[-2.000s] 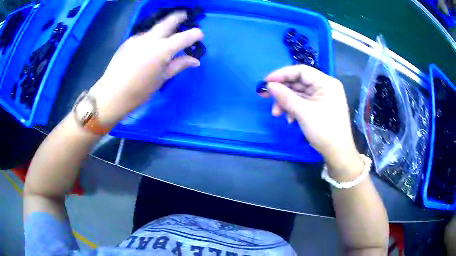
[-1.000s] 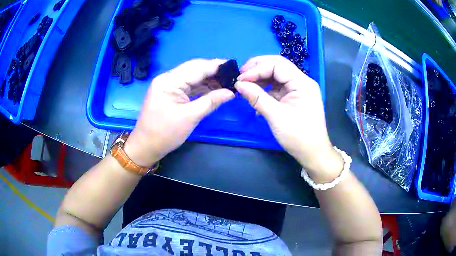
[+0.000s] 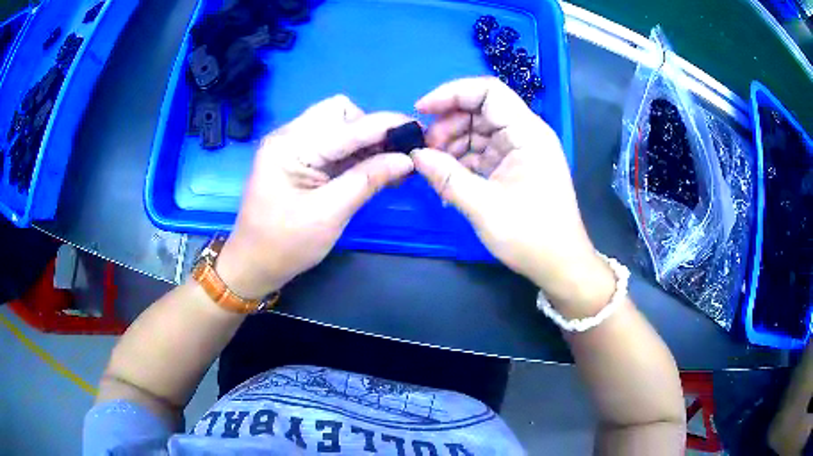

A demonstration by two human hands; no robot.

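A black plastic housing [image 3: 406, 137] is held above the blue centre tray [image 3: 357, 239]. My left hand [image 3: 312, 183] pinches it between thumb and fingers from the left. My right hand [image 3: 499, 174] has its thumb tip at the housing's right end, with the index finger raised and apart. Whether the right hand holds a small insert cannot be seen. A heap of black housings [image 3: 207, 120] lies at the left of the tray. Small glossy round inserts [image 3: 508, 55] are clustered at its right.
A blue left-hand bin [image 3: 76, 120] holds scattered black pieces. Right of the tray, an open clear bag [image 3: 670, 165] holds dark round parts, beside crinkled plastic. A blue right-hand tray [image 3: 754, 267] of dark pieces stands beyond. A person's arm [image 3: 793, 405] shows at lower right.
Since two seconds ago, my left hand has left the housing heap and now holds a housing. My right hand has come in from the right to meet it. Since one second ago, its index finger has lifted.
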